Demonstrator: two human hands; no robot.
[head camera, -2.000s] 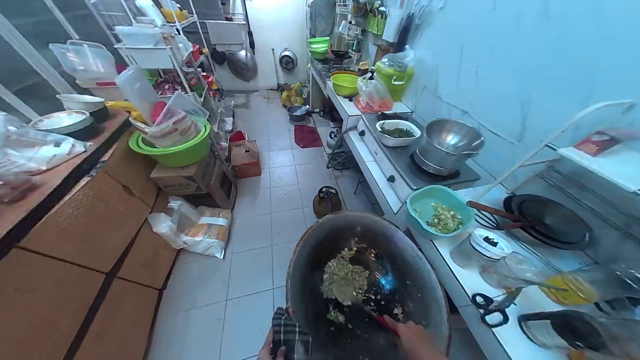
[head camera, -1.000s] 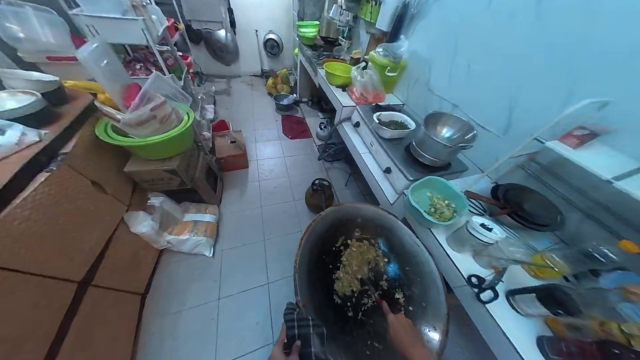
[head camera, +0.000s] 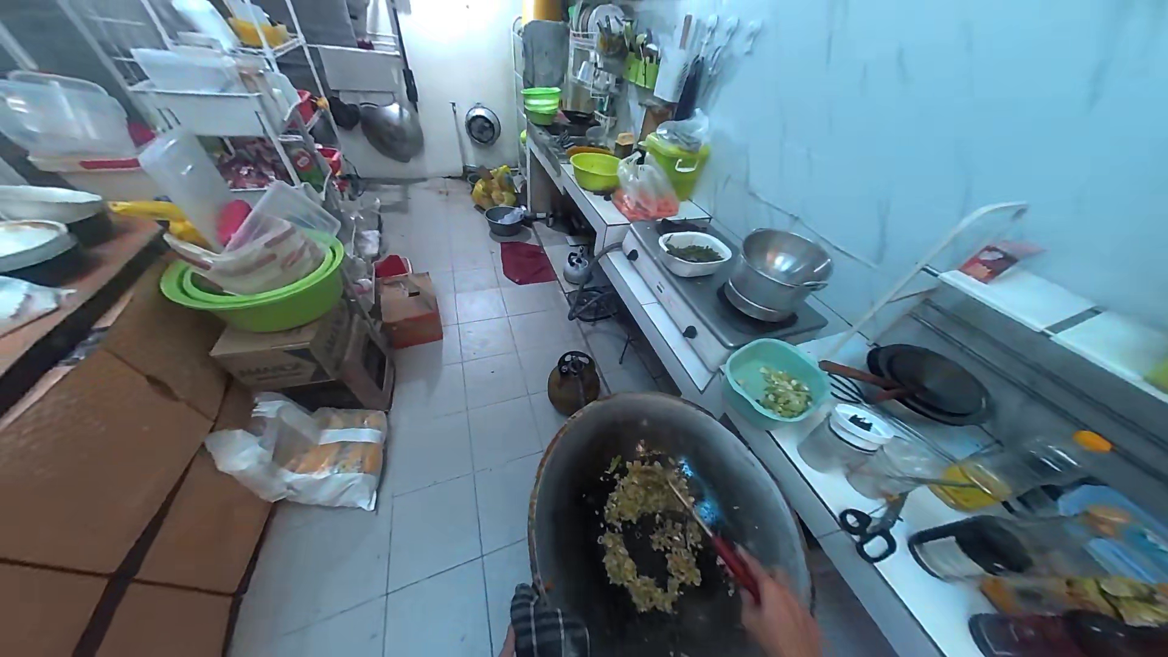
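Observation:
A large dark wok (head camera: 766, 484) stands low in front of me, with chopped, browned food (head camera: 643, 497) spread in a loose ring over its bottom. My right hand (head camera: 776, 607) is closed around the red handle of a metal-shafted spatula (head camera: 730, 557), whose far end lies in the food. At the wok's near left rim, my left hand (head camera: 507, 644) holds a dark checked cloth (head camera: 543, 625) against the rim; most of that hand is hidden by the cloth and the frame edge. Beyond the right rim sits a turquoise basin (head camera: 744, 379) with chopped pale green vegetables (head camera: 785, 392).
On the right counter are scissors (head camera: 871, 534), a lidded glass jar (head camera: 844, 438), a black pan (head camera: 940, 379) and a gas stove (head camera: 671, 301) bearing a steel pot (head camera: 771, 283). A gas cylinder (head camera: 573, 383) stands behind the wok. Plastic-bagged goods (head camera: 319, 456) lie on the floor at left.
The food, heaped together two seconds ago, is now spread into a ring. My right hand has moved to the right with the spatula. My left hand stays at the rim with the cloth.

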